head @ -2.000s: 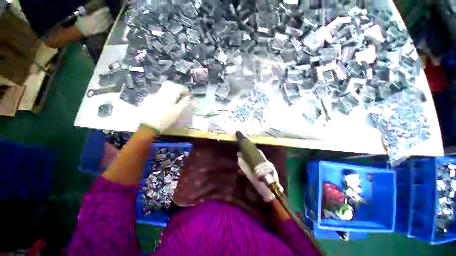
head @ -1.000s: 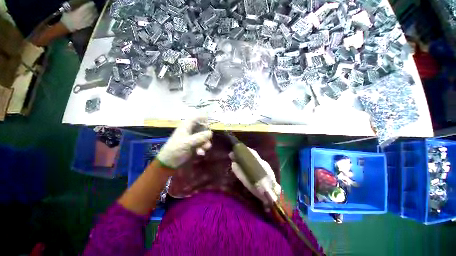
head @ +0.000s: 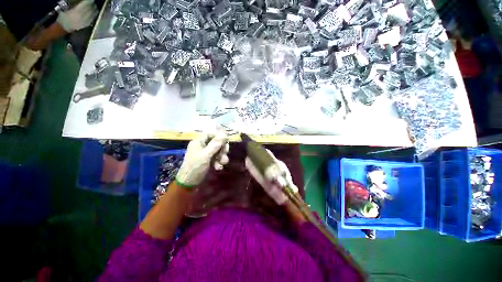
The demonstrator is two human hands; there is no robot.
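My left hand (head: 199, 161), in a white glove, is at the table's front edge, left of centre. Its thumb and fingers are curled together; whether a small piece is between them is too blurred to tell. My right hand (head: 277, 190), also gloved, is closed around a thick olive-grey hand tool (head: 261, 156). The tool's dark tip (head: 244, 137) points up and left, a little right of my left fingertips, with a visible gap. Grey metal housings (head: 311, 63) are heaped on the white table (head: 143, 122). Small bright bits (head: 261, 103) lie in a pile near the front.
A clear plastic bag (head: 264, 58) lies among the housings. A bag of glittering small pieces (head: 432, 113) is at right. A wrench-like tool (head: 88, 93) is at left. Blue bins (head: 410, 212) stand below the table on both sides. Another person's gloved hand (head: 77, 15) is at upper left.
My left hand has come back from over the table to its front edge, fingers now more closed. The tool in my right hand has moved left and up, closer to it. The view has shifted slightly.
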